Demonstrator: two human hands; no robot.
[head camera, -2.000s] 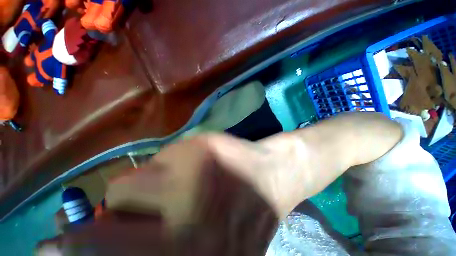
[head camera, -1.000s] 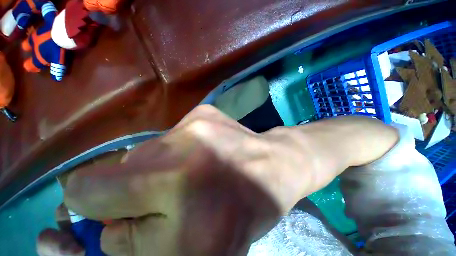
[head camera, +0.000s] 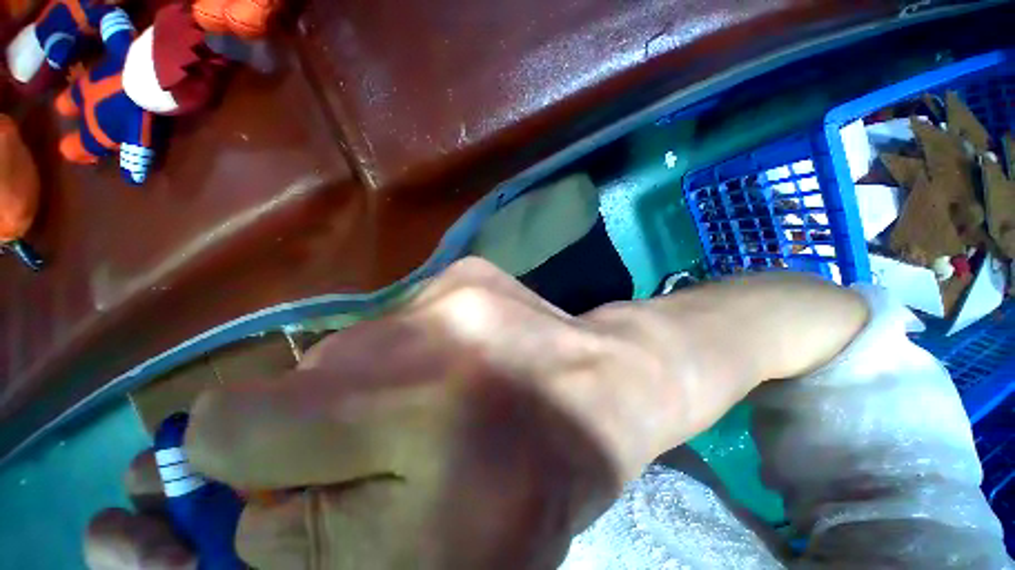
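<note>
A navy plush doll part with white stripes (head camera: 212, 518) shows at the lower left, with a little orange beside it. Fingertips of my left hand (head camera: 134, 534) lie along its left side and hold it; the rest of that hand is hidden. My right hand (head camera: 445, 412), large and partly blurred, reaches from the right across the middle, its bent fingers over and against the doll. It hides most of the doll. What its fingertips grip, and any needle or thread, cannot be seen.
Navy and orange dolls (head camera: 106, 106) and orange plush pieces (head camera: 16, 184) lie on the red-brown table (head camera: 467, 84). A blue basket (head camera: 844, 195) with brown pieces (head camera: 946, 200) stands at the right. Brown cardboard (head camera: 250, 362) and black cloth (head camera: 584, 273) show below the table edge.
Two seconds ago my right hand was more blurred. Since one second ago, it has shifted slightly, and more of the doll's striped navy end shows above the fingertips.
</note>
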